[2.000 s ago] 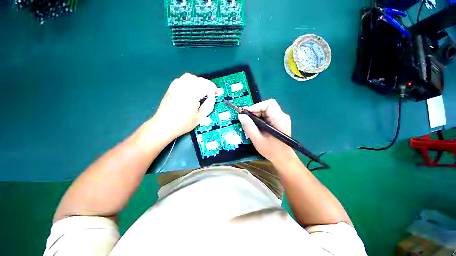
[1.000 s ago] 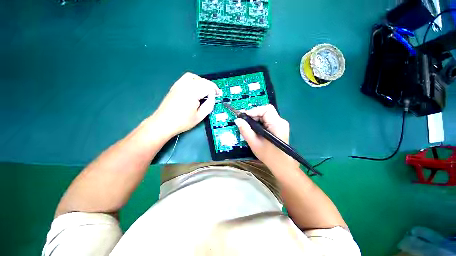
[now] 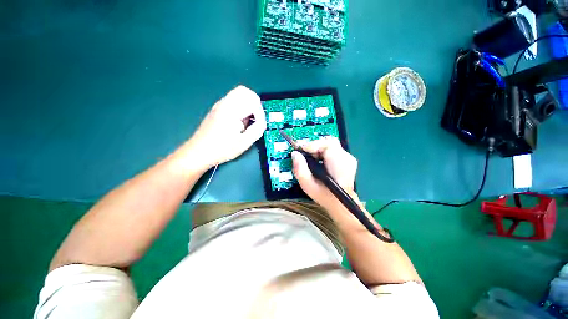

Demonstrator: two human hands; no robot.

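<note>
A green PCB panel (image 3: 299, 114) with white blocks lies on a flat black work mat (image 3: 269, 190). My right hand (image 3: 325, 169) holds the black soldering iron (image 3: 339, 192) like a pen, its metal tip over the panel's left middle part. My right hand hides the panel's lower right part. My left hand (image 3: 231, 124) is at the panel's upper left edge, fingertips pinched together. A thin strand of solder wire (image 3: 212, 177) hangs below this hand; its end at the fingertips is hard to make out.
A stack of green panels (image 3: 301, 47) stands beyond the mat. A round tin (image 3: 400, 92) with yellow inside is to the right. The black soldering station (image 3: 498, 118), with the iron's cord, is far right, beside a white paper slip (image 3: 522, 171). A red plastic stool (image 3: 520, 215) stands below the bench edge.
My left hand has drawn back a little to the left from the iron tip. The iron's handle is tilted more steeply. The whole view has shifted.
</note>
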